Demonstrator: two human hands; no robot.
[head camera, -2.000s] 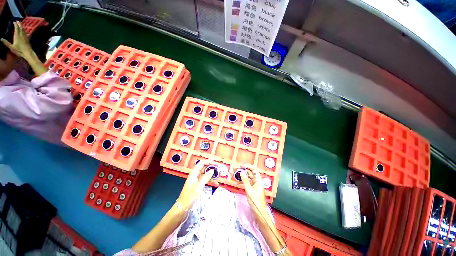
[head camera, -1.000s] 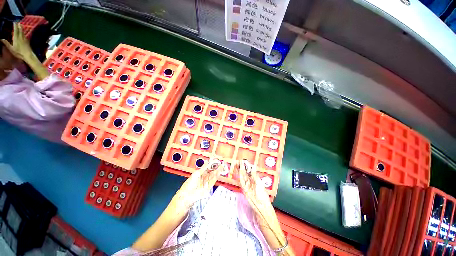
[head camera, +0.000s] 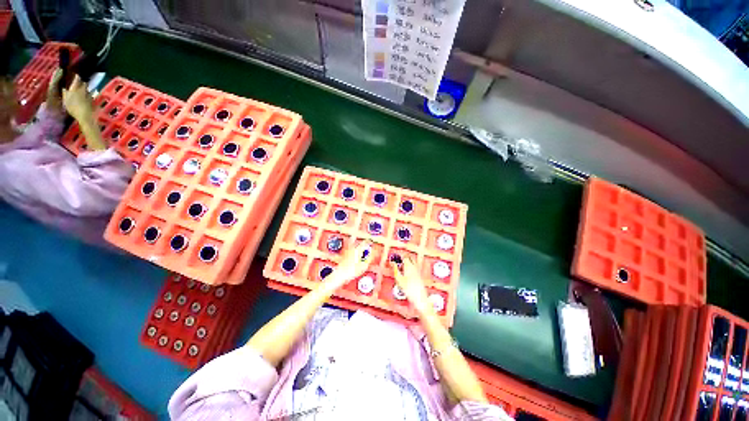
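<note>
The orange working tray (head camera: 316, 244) lies right before me, with round dark-centred discs in most pockets and whiter discs along its right column. My left hand (head camera: 353, 261) is over the middle of the tray with a dark disc (head camera: 365, 253) at its fingertips. My right hand (head camera: 409, 279) is just right of it, with another dark disc (head camera: 397, 259) at its fingertips. Two whitish discs sit in the front pockets below the hands, one (head camera: 365, 284) in plain view, the other partly hidden by my right hand.
Thick tilted tray stack (head camera: 275, 194) at left, lower stack (head camera: 215, 330) beneath. Another person's pink sleeve (head camera: 62, 177) at far left. Dark rectangular packet (head camera: 507, 300) and pale object (head camera: 576, 338) right. Nearly empty tray (head camera: 645, 238) and trays on edge (head camera: 657, 362) far right. Hanging chart (head camera: 411, 41) behind.
Both hands have moved forward from the front row toward the pockets behind it. Whitish discs in the front row now show more clearly. The other person's hand at left has shifted.
</note>
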